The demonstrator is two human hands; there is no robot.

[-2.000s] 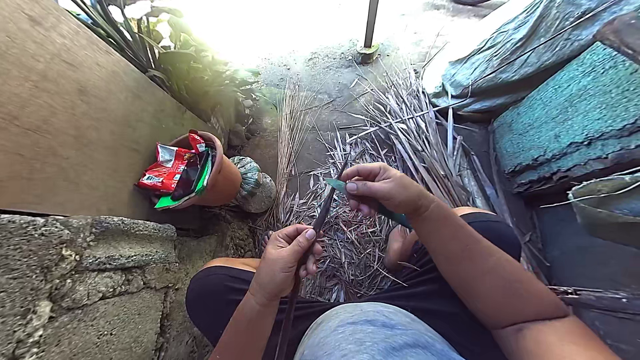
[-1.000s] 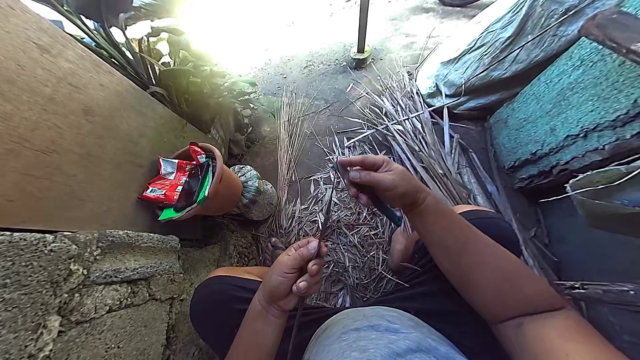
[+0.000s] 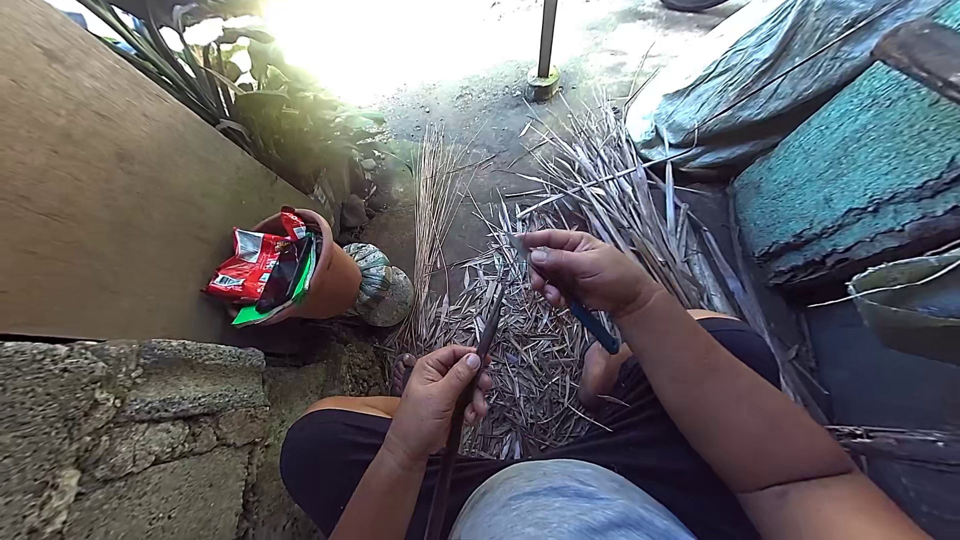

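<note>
My left hand (image 3: 442,401) is closed around a dark, narrow dried palm leaf (image 3: 489,330), which runs from between my legs up to a thin tip. Above it and to the right, my right hand (image 3: 577,274) grips a small knife by its blue-green handle (image 3: 596,328); the blade shows only partly past my fingertips, and the fingers hide the rest. The knife and the leaf look apart. Leaf shavings (image 3: 525,375) cover the ground between my bare feet.
A bundle of thin sticks (image 3: 431,217) lies ahead, with a heap of dried leaves (image 3: 637,217) to its right. At left a terracotta pot (image 3: 334,277) holds red packets beside a rough block wall (image 3: 150,450). A post (image 3: 547,45) stands ahead; a grey tarp (image 3: 720,97) lies at right.
Two seconds ago my hands were close together, with the blade near the leaf; my right hand has since moved away from my left. Both have kept their hold.
</note>
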